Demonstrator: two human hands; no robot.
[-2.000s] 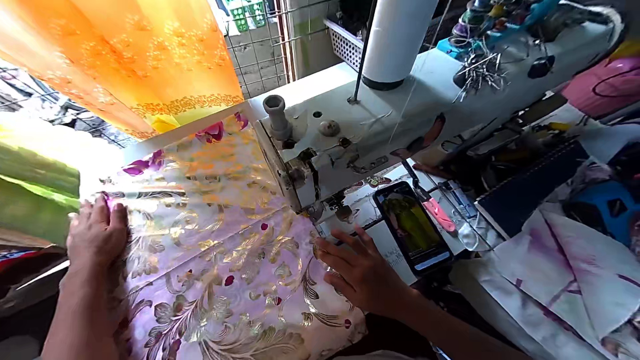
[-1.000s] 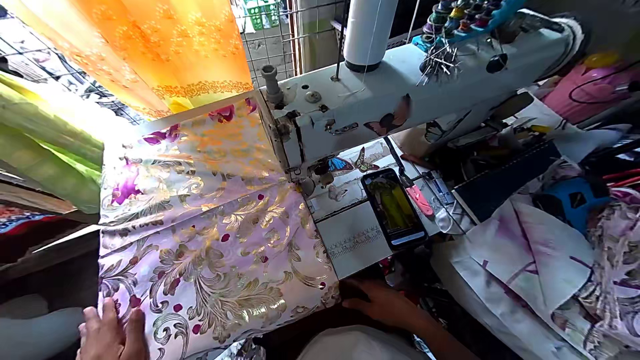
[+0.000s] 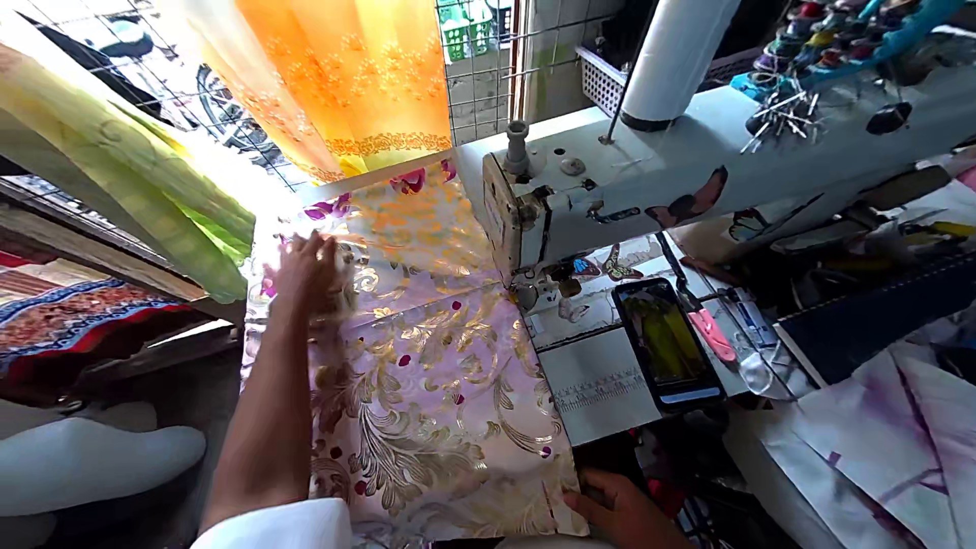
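A white and lilac fabric with gold leaf print [image 3: 427,381] lies across the table and runs up to the needle area of a white sewing machine [image 3: 579,206]. A seam or fold line crosses it toward the presser foot. My left hand [image 3: 309,267], somewhat blurred, rests on or just over the fabric's far left part; whether it grips is unclear. At the near right corner my right hand [image 3: 610,507] pinches the fabric's edge between thumb and fingers. The needle itself is not clearly visible.
Right of the fabric lie a smartphone [image 3: 669,343], a pink-handled tool [image 3: 713,335] and a printed ruler scale [image 3: 598,390]. A white thread cone [image 3: 679,61] stands behind the machine arm. Pale cloth [image 3: 877,450] is heaped at right. Yellow-green [image 3: 130,152] and orange curtains [image 3: 366,76] hang beyond.
My left hand has moved from the fabric's near left corner to its far left part. My right hand, on the fabric beside the machine two seconds ago, is now at the near right corner.
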